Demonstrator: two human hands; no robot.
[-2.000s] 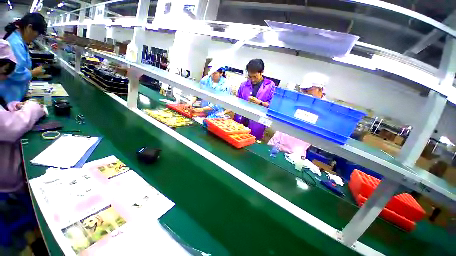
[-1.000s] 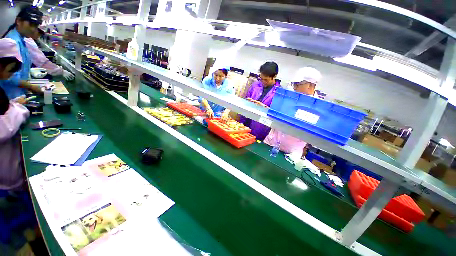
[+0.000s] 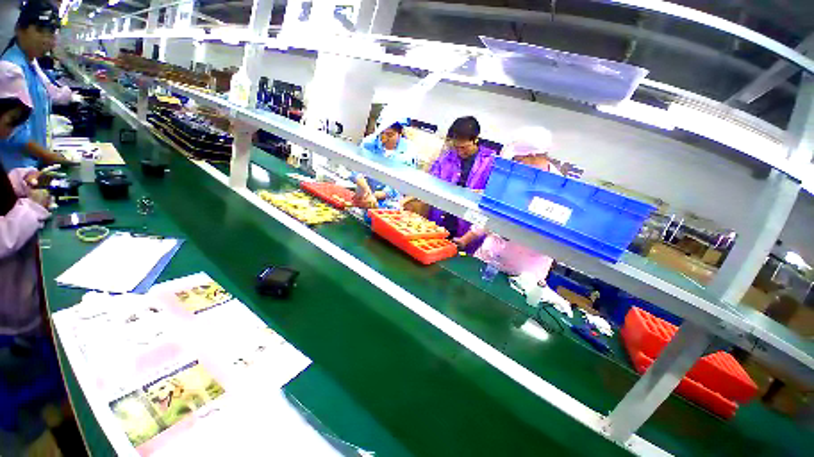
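Neither of my hands is in view. A black boxy device point(image 3: 278, 281) sits alone on the green surface point(image 3: 357, 357), right of the papers. Printed sheets point(image 3: 178, 344) with pink areas and yellow-green pictures lie at the lower left. A plain white sheet point(image 3: 259, 428) lies at the bottom edge, with the shiny edge of clear plastic bags point(image 3: 326, 433) beside it. A clipboard point(image 3: 120, 262) with white paper and a blue edge lies above the printed sheets.
A white-framed raised shelf point(image 3: 357, 165) crosses the view, bearing a blue bin point(image 3: 562, 207). Red-orange trays point(image 3: 411, 234) and yellow parts point(image 3: 299, 207) lie on the far side. Workers stand across the line and at the left. More black devices point(image 3: 113, 182) and a yellow-green ring point(image 3: 92, 234) are at the left.
The black device has shifted slightly right and down beside the papers. The workers at the left and across the line have changed posture.
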